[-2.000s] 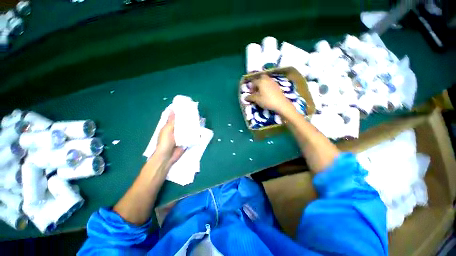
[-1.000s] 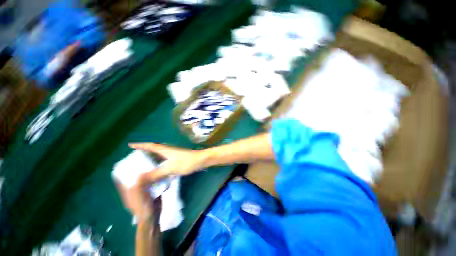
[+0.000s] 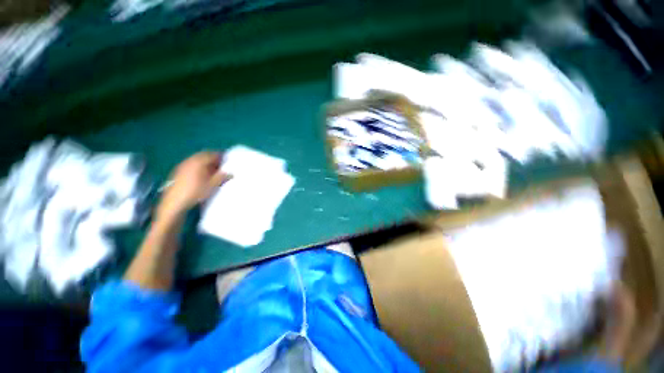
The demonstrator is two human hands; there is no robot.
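A loose stack of flat white sheets (image 3: 250,197) lies on the green bench in front of me. My left hand (image 3: 193,181) is at the stack's upper left edge, with fingertips over or against the sheets. Blur hides whether it grips one. No cylinder shows in it. My right hand (image 3: 619,320) is at the lower right, strongly blurred, at the right side of the white pieces (image 3: 535,269) in the large carton (image 3: 426,306). Whether it holds anything cannot be seen.
A small cardboard box (image 3: 386,178) of dark and white discs stands at the bench's middle right. White units are piled at the left (image 3: 65,211) and at the right (image 3: 510,102), both blurred. White scraps lie between the sheets and the box. The bench edge (image 3: 320,244) runs before my lap.
The view has swung back and smeared. My hands, together around a white piece one second ago, are now far apart. The left is beside the sheets, the right at the large carton.
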